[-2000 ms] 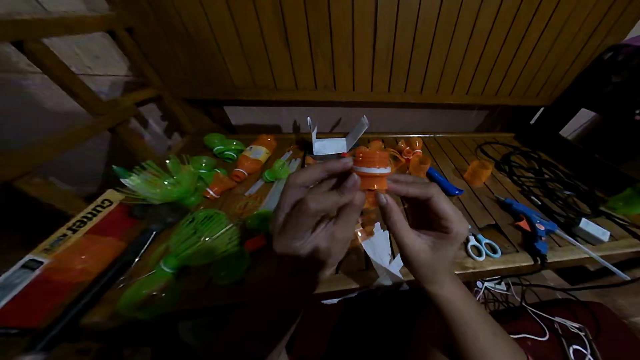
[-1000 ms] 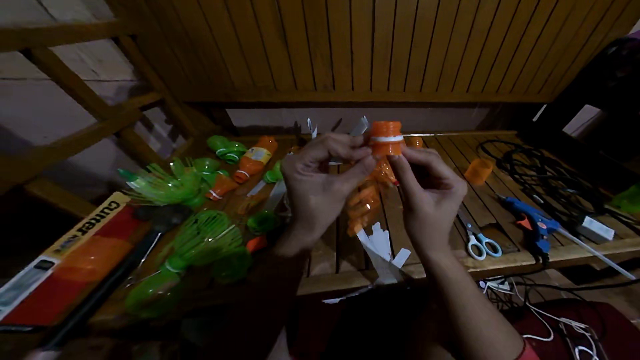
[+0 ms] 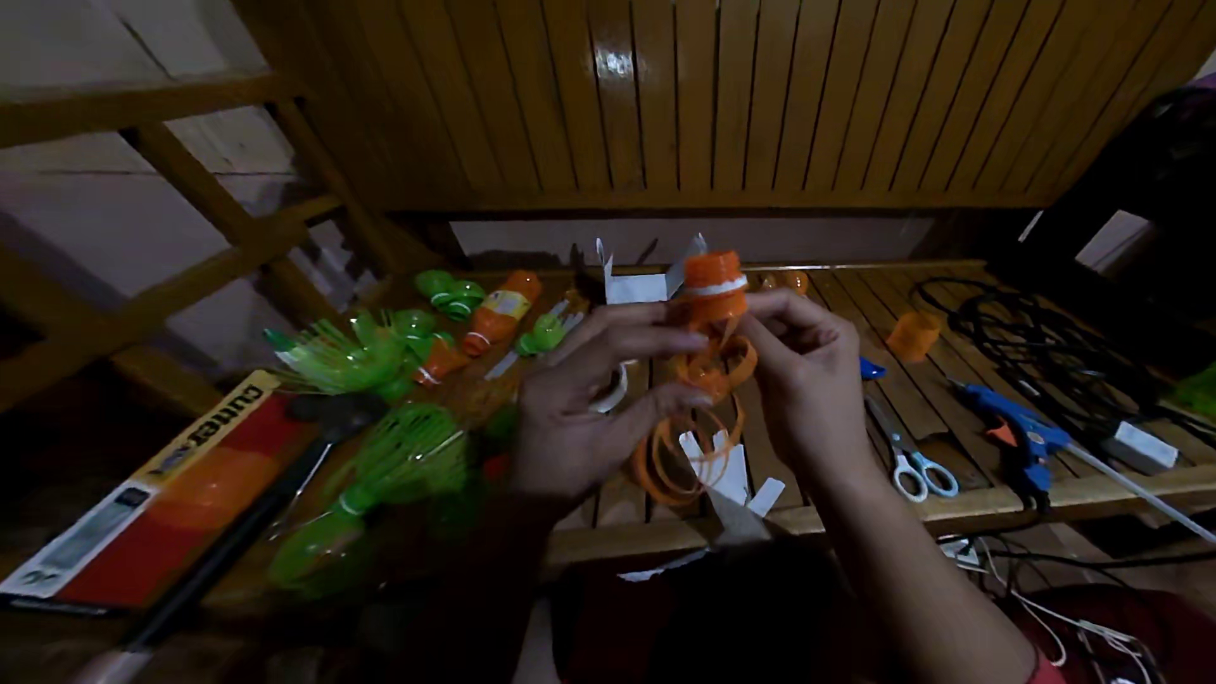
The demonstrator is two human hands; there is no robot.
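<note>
An orange plastic piece (image 3: 715, 286) with a white band around it is held up over the middle of the slatted wooden bench. Curled orange plastic strips (image 3: 693, 461) hang beneath it. My right hand (image 3: 807, 370) grips the piece from the right with thumb and fingers. On the other side, my left hand (image 3: 608, 389) has its thumb and fingertips near the upper curls, with a gap between them; whether they pinch a strip cannot be told. White paper strips (image 3: 727, 470) lie on the bench below the hands. A white folded paper piece (image 3: 638, 287) stands behind them.
At left lie green cut-plastic pieces (image 3: 408, 456), an orange bottle piece (image 3: 503, 309) and a red and yellow cutter package (image 3: 190, 484). Scissors (image 3: 923, 475), a blue glue gun (image 3: 1021, 427), an orange plastic ring (image 3: 913, 336) and black cable (image 3: 1007, 332) are at right.
The left fingers have moved from the banded part down to the curled strips. Orange strips now hang loose below the piece. The right hand keeps its hold.
</note>
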